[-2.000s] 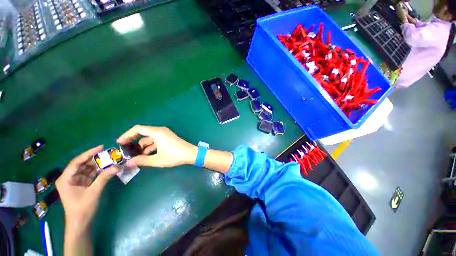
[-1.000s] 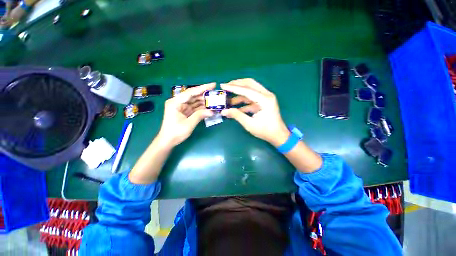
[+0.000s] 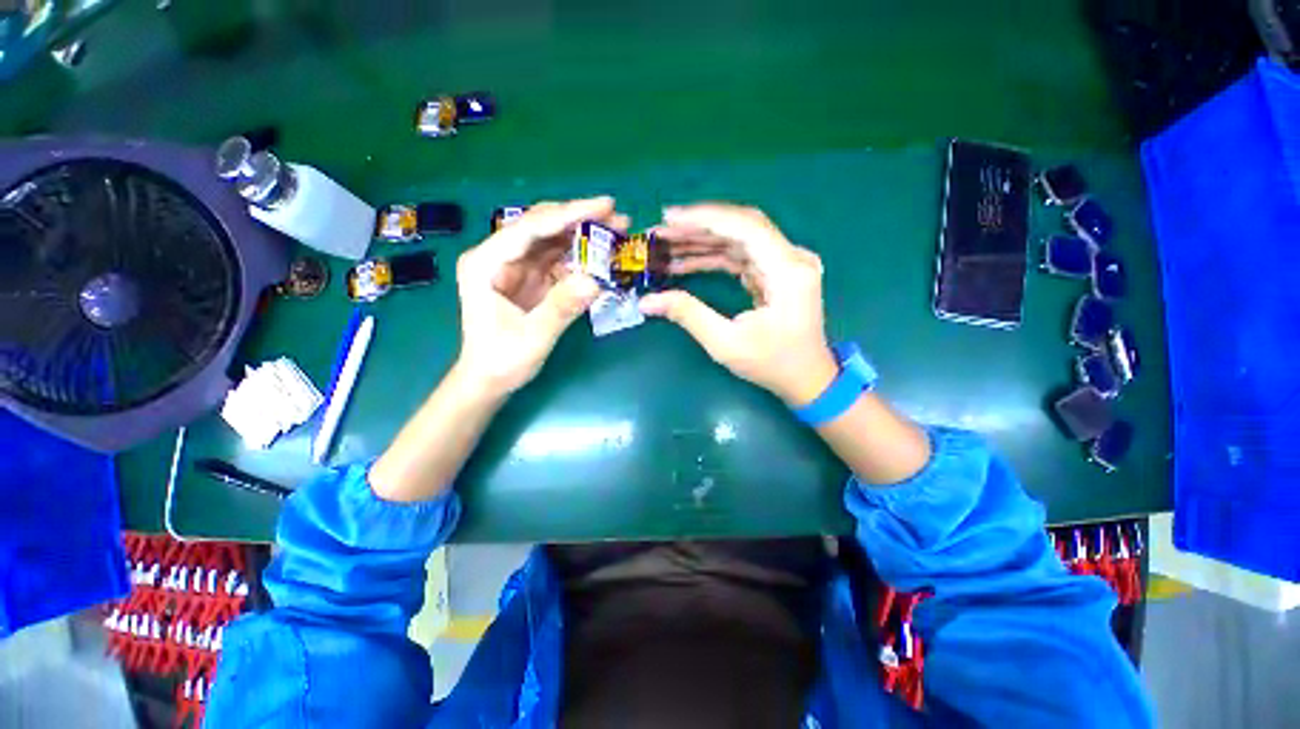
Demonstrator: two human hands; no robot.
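My left hand [image 3: 520, 299] holds a watch unit [image 3: 596, 252] with a white and gold inside between thumb and fingers. My right hand [image 3: 756, 306] holds the unit's dark display part [image 3: 656, 259] at its right side. An orange-gold flex part [image 3: 632, 254] shows between the two parts. A small white wipe [image 3: 617, 312] lies just below the unit. More open watch units lie at the upper left, one of them [image 3: 402, 222] left of my left hand.
A desk fan [image 3: 107, 299], a whitish bottle [image 3: 328, 214], a stack of wipes [image 3: 271, 403] and a white and blue pen [image 3: 344, 390] are at left. A black phone [image 3: 982, 235] and dark watch pieces [image 3: 1089, 316] are at right. Blue bins [image 3: 1233, 342] flank the bench, with red clamps [image 3: 178, 612] below its edge.
The view has swung from the right-hand bin to face the bench. Since one second ago, the unit in my hands has opened, showing its orange-gold part, and my right fingers have moved slightly right.
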